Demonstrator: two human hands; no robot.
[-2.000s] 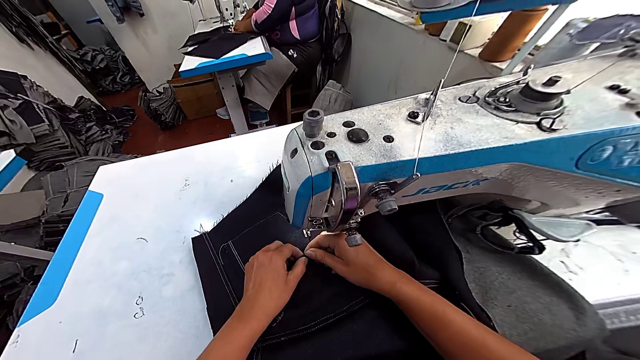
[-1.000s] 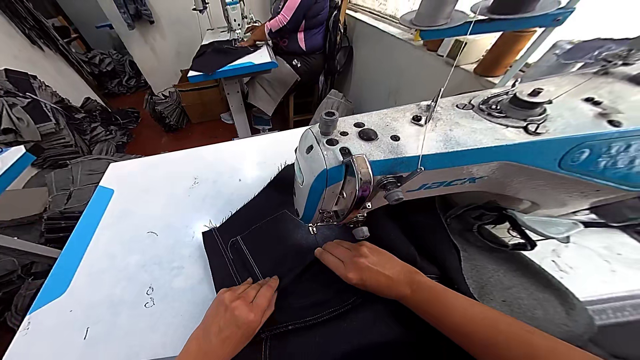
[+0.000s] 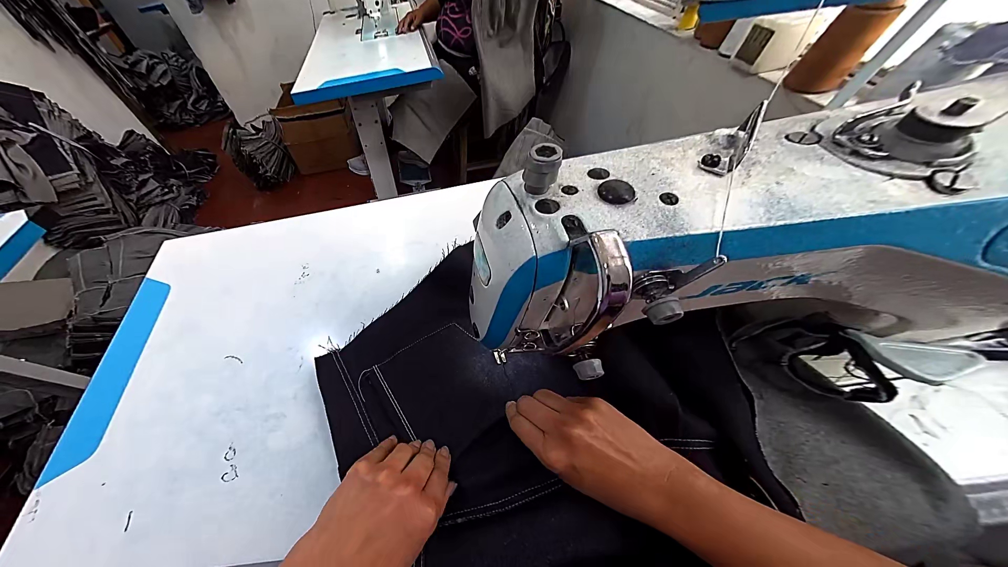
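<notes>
Dark denim fabric (image 3: 441, 394) with pale stitch lines and a frayed upper edge lies flat under the head of a Jack industrial sewing machine (image 3: 551, 260). A patch pocket (image 3: 425, 370) shows on it, outlined by stitching. My left hand (image 3: 394, 488) rests on the denim at the pocket's lower left, fingers bent and close together. Just below and right of the presser foot (image 3: 500, 357), my right hand (image 3: 583, 445) presses or pinches the cloth with bent fingertips; which of the two is unclear. The needle is too small to make out.
The white sewing table (image 3: 205, 339) has a blue edge at left. Grey fabric (image 3: 850, 449) lies at right beneath the machine arm. Bundled garments (image 3: 102, 173) are piled on the left. Beyond, a person works at another sewing table (image 3: 354, 59), beside a cardboard box (image 3: 315, 134).
Two seconds ago my hands were together close to the presser foot; now they are apart, the left one lower on the denim. The view has shifted, bringing the far table higher in frame.
</notes>
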